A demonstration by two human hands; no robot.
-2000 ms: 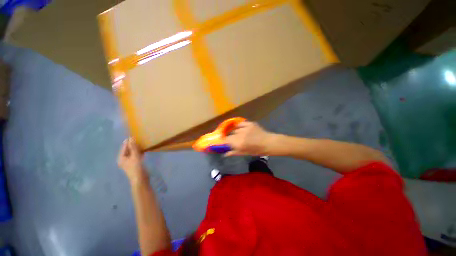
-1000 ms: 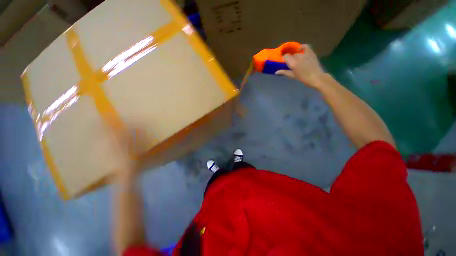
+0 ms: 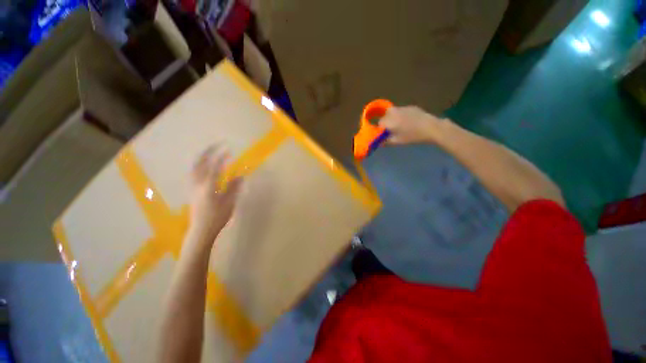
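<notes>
A brown carton (image 3: 297, 213) crossed with yellow-orange tape, with tape along its edges, lies tilted in front of me. My left hand (image 3: 216, 188) is over its top face, fingers spread and a little blurred; I cannot tell if it touches. My right hand (image 3: 407, 125) grips the orange and blue tape dispenser (image 3: 366, 136) beyond the carton's right corner. A short strip of tape (image 3: 367, 177) runs from the dispenser to that corner. The carton's underside is hidden.
A large brown carton (image 3: 382, 49) stands behind the dispenser. Open cartons (image 3: 42, 170) stand at the left, with dark and red items behind. Another carton (image 3: 542, 25) is at the upper right. The floor (image 3: 453, 205) is grey-blue and green. My shoes show partly below the carton.
The carton has turned and its taped right corner has moved right and down. My left hand has moved from the near edge up over the top face. The dispenser has tipped downward, lower than before.
</notes>
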